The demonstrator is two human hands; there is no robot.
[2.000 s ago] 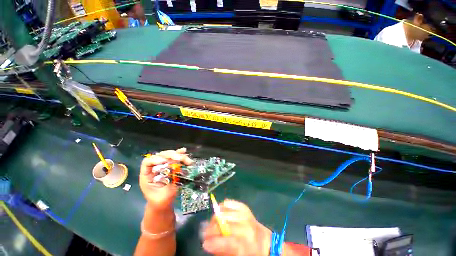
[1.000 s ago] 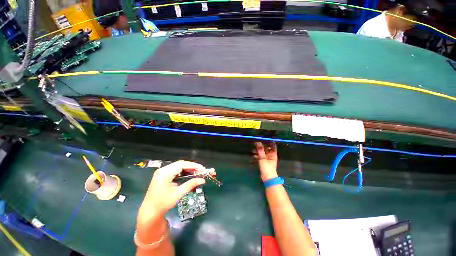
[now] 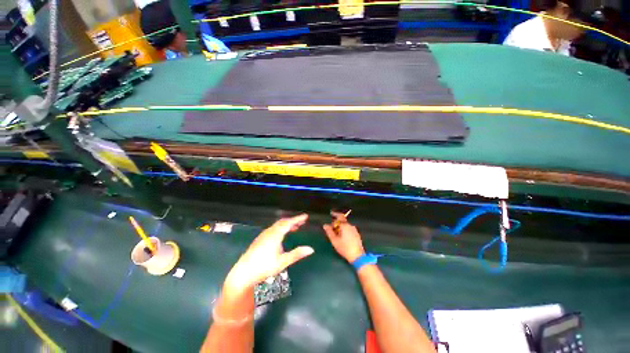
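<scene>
My left hand (image 3: 266, 258) is over the green bench, empty, with thumb and fingers apart. A green-white circuit board (image 3: 275, 289) lies on the bench beside and partly behind my left wrist. My right hand (image 3: 344, 240), with a blue wrist strap (image 3: 365, 261), reaches over the dark recessed strip behind the bench. Its fingers are curled around a thin yellow stick (image 3: 347, 214), of which only small parts show. No board can be made out in either hand.
A cream pot (image 3: 156, 256) with a yellow stick stands left. A small labelled item (image 3: 222, 227) lies near it. A coiled blue cord (image 3: 471, 217) hangs right. A clipboard (image 3: 476, 327), calculator (image 3: 561, 334) and red card (image 3: 371, 341) lie front right. A black mat (image 3: 325, 93) covers the shelf.
The board my left hand held is no longer in it, and that hand has opened and moved right. My right hand has moved from the lying board to the dark strip.
</scene>
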